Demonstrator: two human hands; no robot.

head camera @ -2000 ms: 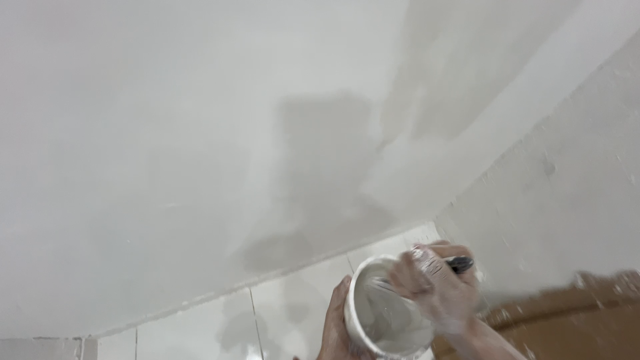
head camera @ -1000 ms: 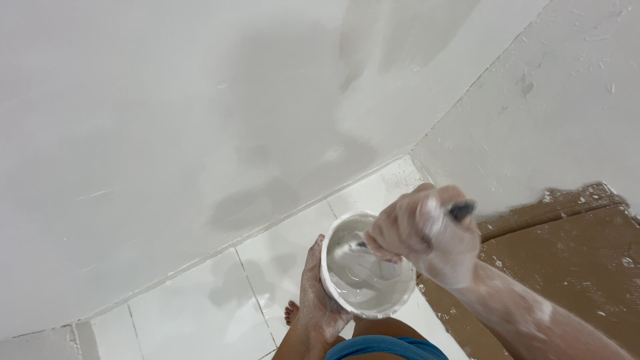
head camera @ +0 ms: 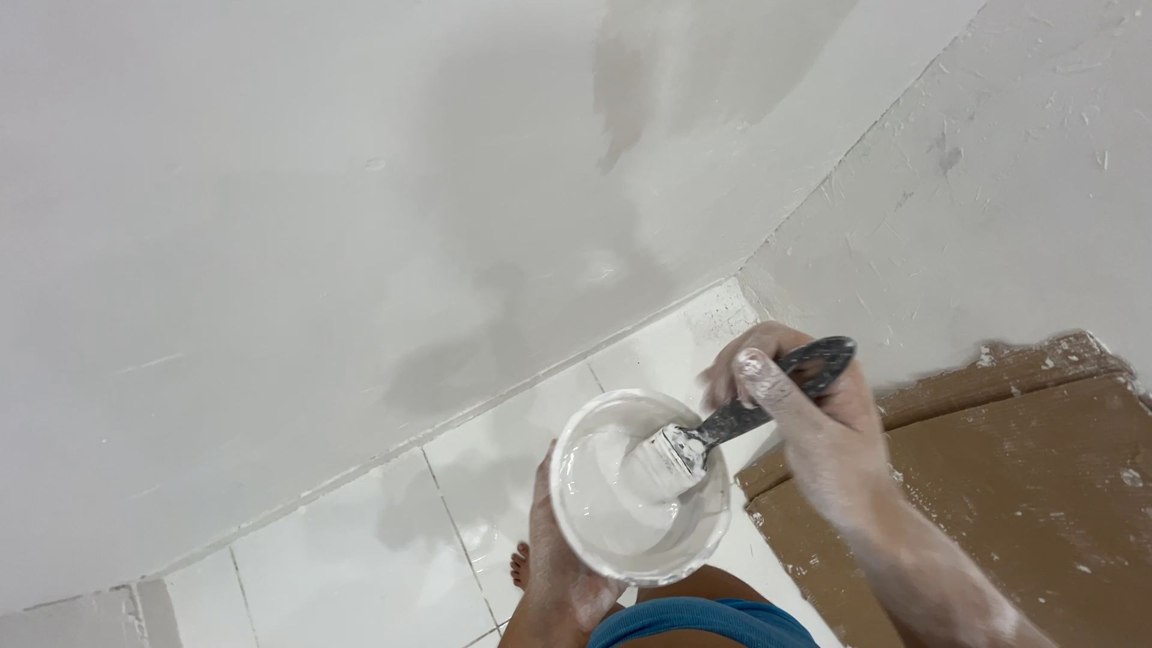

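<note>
A round white tub (head camera: 565, 504) of wet white paint (head camera: 612, 504) is held from its left side and below by my left hand (head camera: 562, 562). My right hand (head camera: 796, 409) grips the black handle of a paintbrush (head camera: 733, 423), smeared with white. The brush slants down to the left into the tub, and its white-coated bristles rest in the paint near the tub's right inner wall. White residue covers the fingers and forearm on the right. Part of my left hand's fingers is hidden behind the tub.
A white wall (head camera: 270, 270) with greyer patches rises ahead and meets a rougher wall (head camera: 1008, 180) at a corner. White floor tiles (head camera: 342, 549) run along its foot. Paint-spotted brown cardboard (head camera: 1008, 486) lies at the lower right. A bare foot (head camera: 519, 565) shows beside my left wrist.
My right hand has shifted around the tub's right side, and the brush, mostly hidden by the hand earlier, now shows its handle and bristles. The view has tilted downward since the first frame.
</note>
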